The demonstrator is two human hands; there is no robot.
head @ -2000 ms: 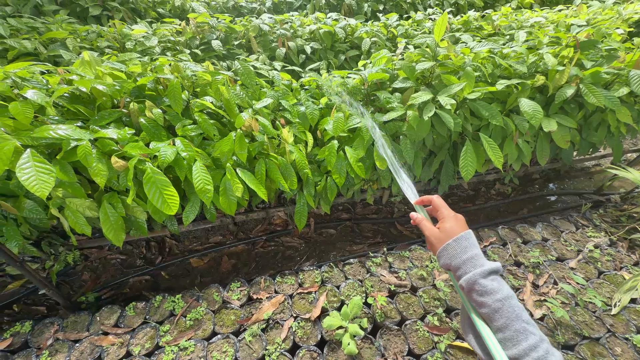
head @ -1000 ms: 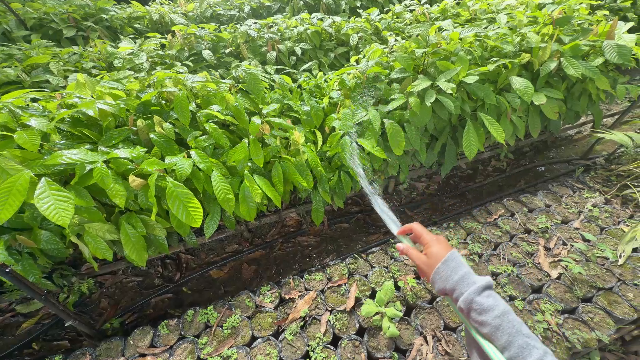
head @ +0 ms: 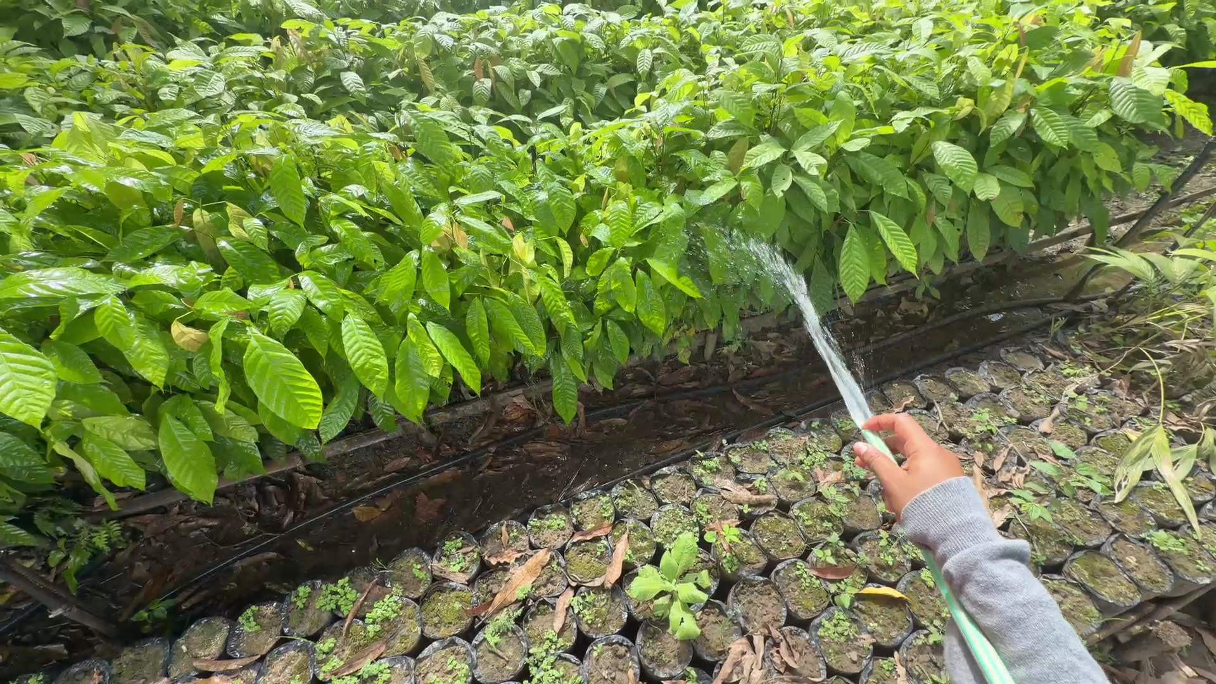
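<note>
My right hand (head: 909, 463), in a grey sleeve, grips the end of a pale green striped garden hose (head: 964, 617) at the lower right. Thumb and fingers close around its mouth. A stream of water (head: 812, 318) leaves it up and to the left and breaks against the lower leaves of a dense bed of leafy green seedlings (head: 456, 275). The hose runs back under the forearm to the bottom edge. My left hand is not in view.
Rows of black nursery bags of soil (head: 589, 560) cover the near ground, with small weeds, dry leaves and one larger light green plant (head: 672, 587). A wet, muddy channel (head: 418, 503) with thin dark pipes lies between them and the seedlings. Long drooping leaves (head: 1161, 456) stand at right.
The water now lands lower on the front side of the seedlings; two seconds ago it reached higher, onto their tops. My right hand keeps its hold on the hose.
</note>
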